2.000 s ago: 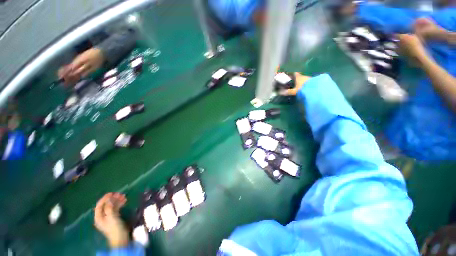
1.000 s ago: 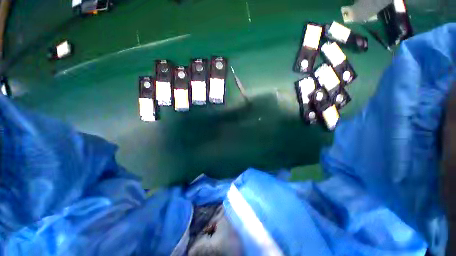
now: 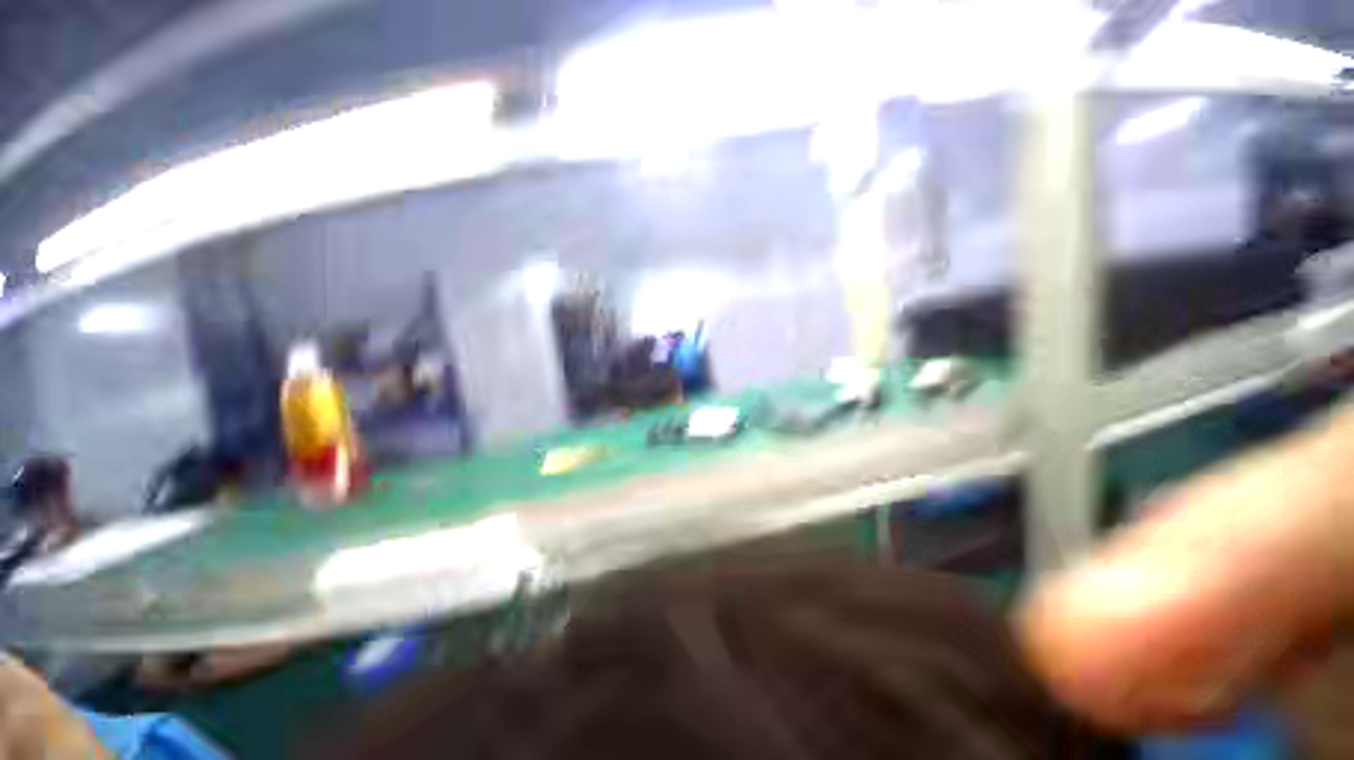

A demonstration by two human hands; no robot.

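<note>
My right hand shows large, close and blurred at the right edge, mostly cut off. Its fingers point left, and I cannot tell whether it holds anything. A small part of what looks like my left hand shows at the bottom left corner beside a blue sleeve; its fingers are hidden. A dark unit with a white face lies on the green bench ahead. The row and the heap of phone half-assemblies are out of view.
A pale post stands right of centre. A blurred dark brown shape fills the bottom middle. A yellow and red object stands at the left of the bench. Bright lamps hang above. People show blurred at the far left.
The view has swung up from the bench top to the hall and lamps. The row, heap and thin tool have left view. My right hand has come in close at the right.
</note>
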